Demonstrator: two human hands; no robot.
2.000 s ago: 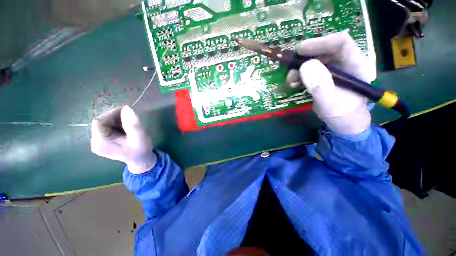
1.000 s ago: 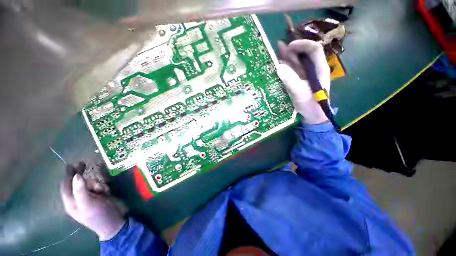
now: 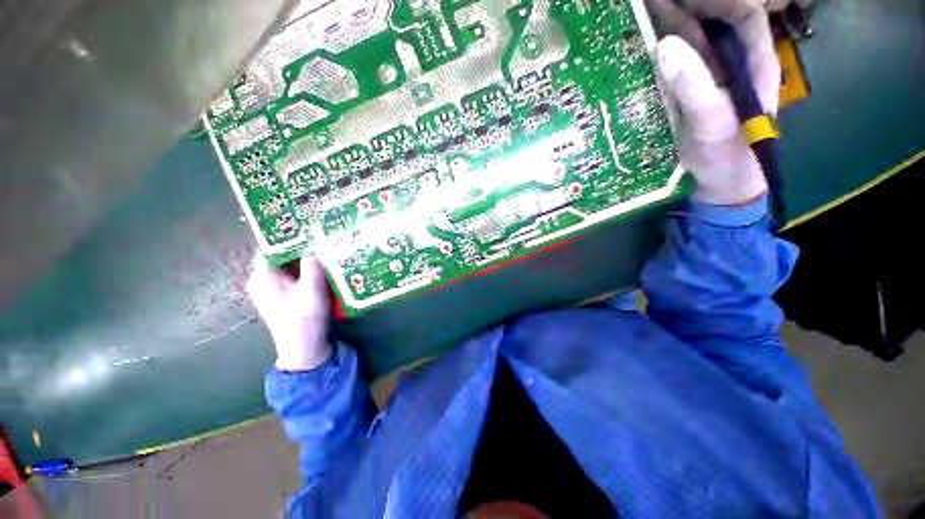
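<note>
The green printed circuit board [image 3: 406, 147] lies solder side up, with a bright glare band across its lower part. My gloved left hand [image 3: 296, 312] grips its lower left corner. A thin solder wire [image 3: 223, 328] trails left from near this hand. My gloved right hand [image 3: 715, 122] is at the board's right edge and holds the soldering iron [image 3: 759, 129] by its dark handle with the yellow band. The iron's tip is hidden. A little of the red carrier [image 3: 340, 305] shows under the board's lower edge.
The clear, smoky hood [image 3: 112, 71] covers the upper left. The stand's yellow pad [image 3: 791, 73] is right of my right hand, with dark metal parts above. A blue-handled tool [image 3: 51, 467] lies at the lower left bench edge, near a red object [image 3: 9, 461].
My left hand has moved right, from beside the board onto its lower left corner. My right hand still holds the iron at the board's right edge. The camera view has shifted.
</note>
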